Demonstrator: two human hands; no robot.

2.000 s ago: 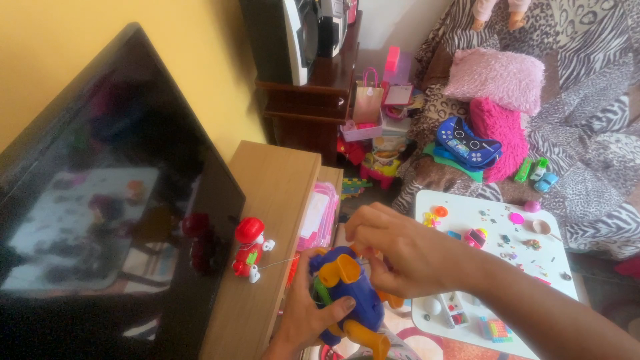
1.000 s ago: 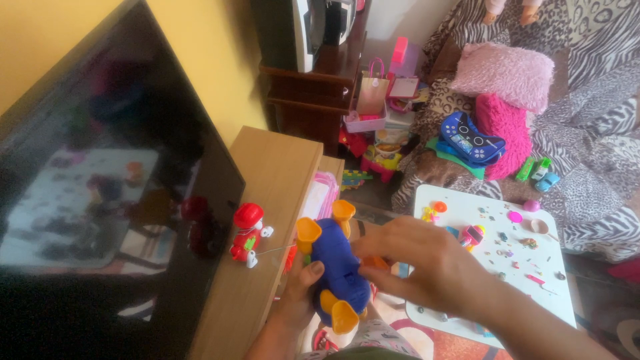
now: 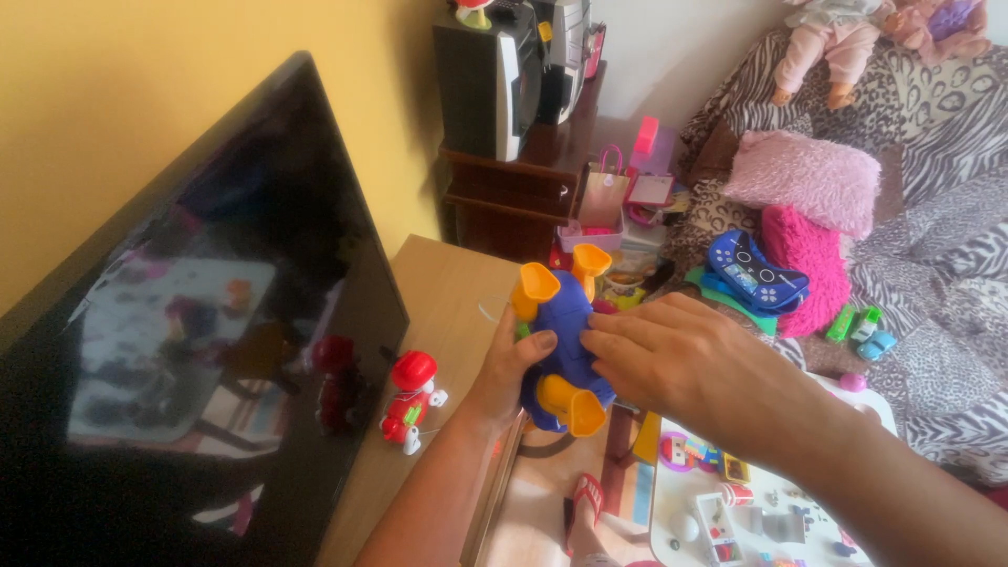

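A blue plastic toy with several orange, flared legs is held in the air over the edge of a wooden TV stand. My left hand grips its left side, the thumb lying across the blue body. The fingers of my right hand press against the toy's right side; their tips are partly out of sight, so whether they hold anything small cannot be told. Left of the hands, a red and white toy figure with a red helmet rests on the stand, close to the television.
At lower right, a white table bears many small toys. A sofa with an animal-print cover holds a pink fluffy pillow, a blue controller-shaped case and small toy cars. Black speakers stand on dark wooden furniture behind.
The blue toy has been turned in my hands since two seconds ago, and its legs now point another way. My left thumb lies further over the blue body.
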